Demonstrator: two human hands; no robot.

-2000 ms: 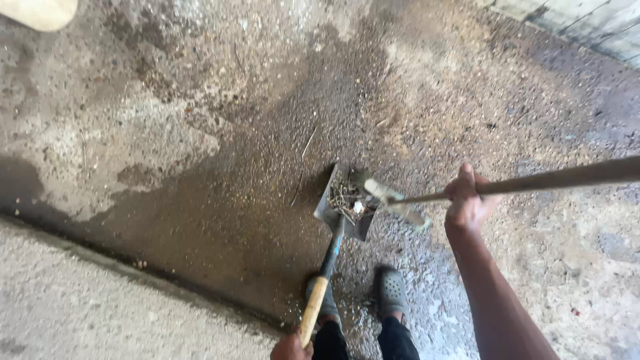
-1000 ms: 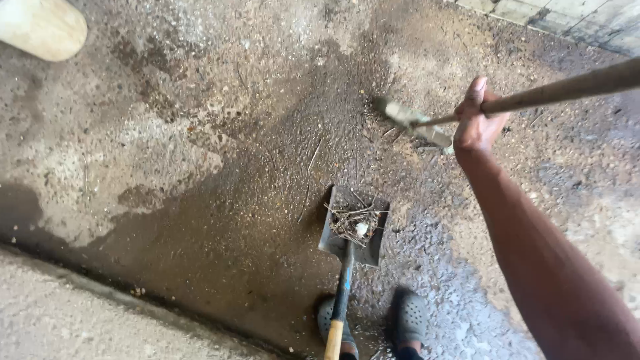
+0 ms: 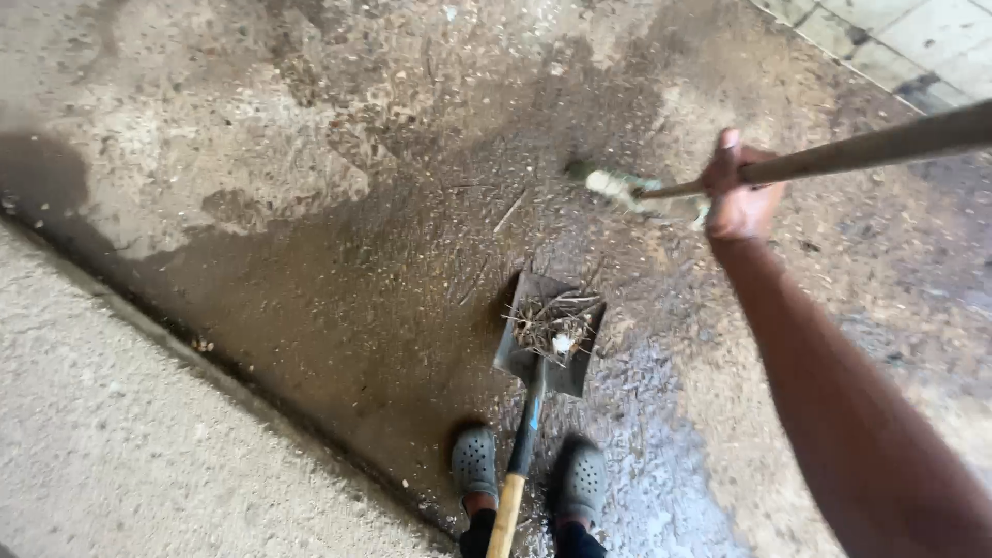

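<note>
My right hand is closed around the wooden pole of a push broom, its thumb pointing up. The broom's head, blurred and pale green-white, rests on the wet floor ahead of the shovel. A square-mouthed metal shovel lies with its blade between my feet and the broom. On the blade sits a heap of twigs and straw with a small white piece in it. The shovel's wooden handle runs out at the bottom edge. My left hand is outside the view.
Grey perforated clogs are on my feet at both sides of the shovel's shaft. A raised concrete ledge runs diagonally along the left. Loose twigs lie on the wet concrete floor. A whitish block wall stands at the upper right.
The broom head was over the shovel blade two seconds ago and is now on the floor beyond it. My left hand, earlier on the shovel's handle, has left the view.
</note>
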